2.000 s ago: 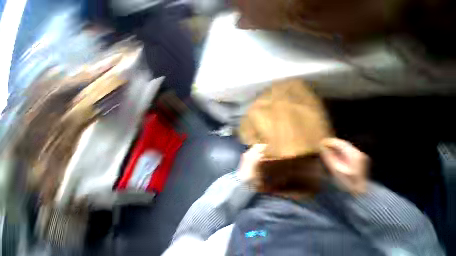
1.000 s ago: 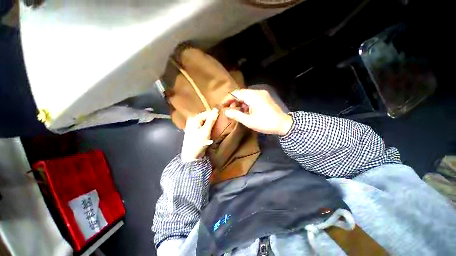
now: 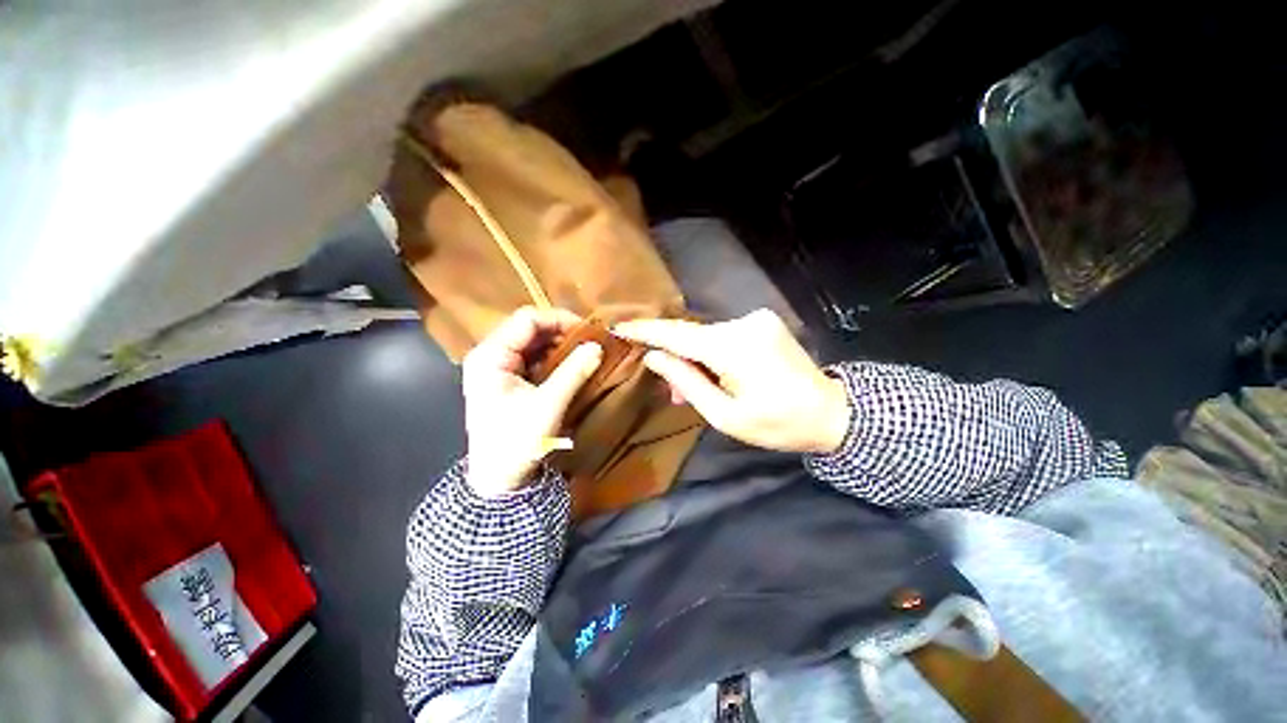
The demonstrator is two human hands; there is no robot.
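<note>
A tan-brown cloth bag (image 3: 565, 212) lies over my lap, its far end reaching toward the white-covered table. A narrow pale-tan line (image 3: 487, 215) runs lengthwise on it. My left hand (image 3: 525, 396) pinches an orange-brown leather trim band (image 3: 610, 356) between thumb and fingers. My right hand (image 3: 748, 379) is at the right of the same trim, thumb and forefinger closed at its edge. Whether a thin tool or thread is in the right fingers cannot be told. The bag's near part is bunched below the hands on the dark grey apron (image 3: 720, 579).
The white-covered table (image 3: 184, 156) fills the upper left. A red bin (image 3: 184, 537) with a white label stands at the lower left. A clear plastic tub or lid (image 3: 1087, 184) is at the upper right. Brownish striped cloth (image 3: 1228, 480) shows at the right edge.
Since a second ago, the view has shifted and bag and hands appear further left. My right fingers have come down to the trim, which both hands now hold. Earlier, the bag was held up spread between both hands.
</note>
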